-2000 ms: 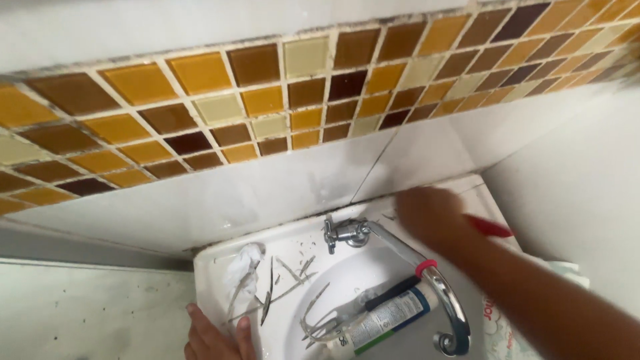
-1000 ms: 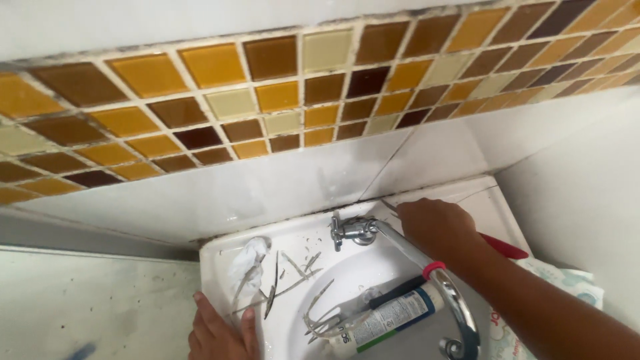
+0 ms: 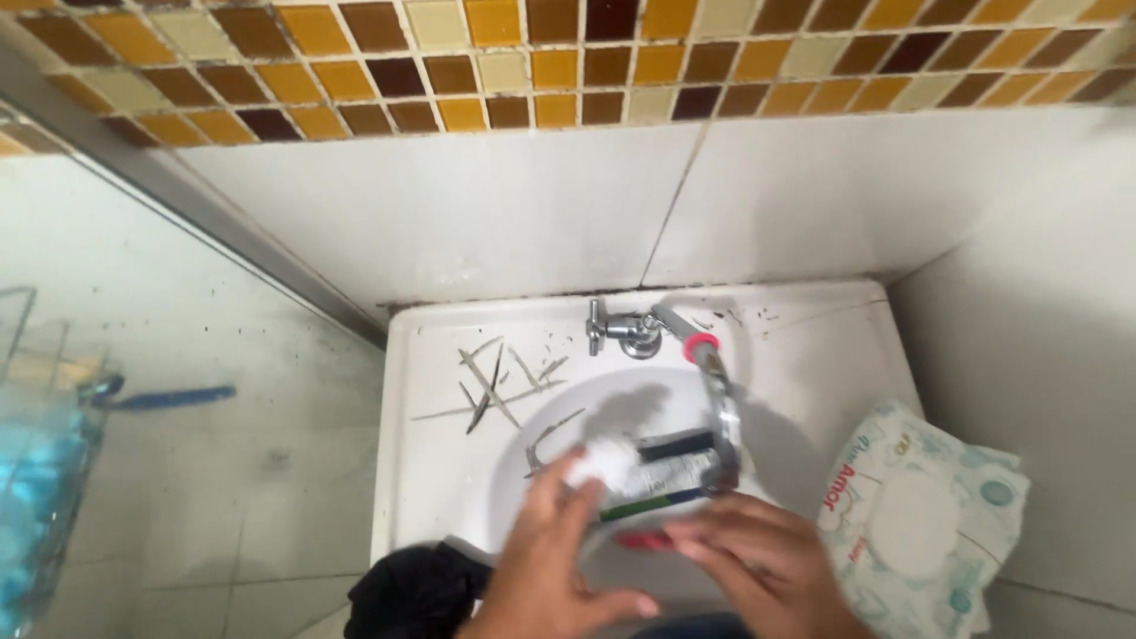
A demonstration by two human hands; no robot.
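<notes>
Over the front of the sink basin, my left hand (image 3: 555, 550) pinches a crumpled white wipe (image 3: 605, 461) between thumb and fingers. My right hand (image 3: 768, 555), at the right, holds a red-handled tool (image 3: 645, 540); its kind cannot be told, as the fingers hide part of it. A sealant tube (image 3: 661, 479) with a green and blue band lies in the basin behind my hands. Strips of old sealant (image 3: 484, 386) lie on the left of the white sink's rim (image 3: 413, 532), with dark crumbs around the chrome faucet (image 3: 637, 333), whose spout bears a pink ring.
A pack of wet wipes (image 3: 914, 524) rests at the sink's right side. Black cloth (image 3: 413, 590) is at the front left corner. A wire basket (image 3: 53, 444) and a blue-handled item (image 3: 173, 398) are at far left. Tiled wall (image 3: 532, 213) stands behind the sink.
My right hand has left the sink's back right corner for the front of the basin. My left hand has left the sink's left rim, and the wipe from there is now in it.
</notes>
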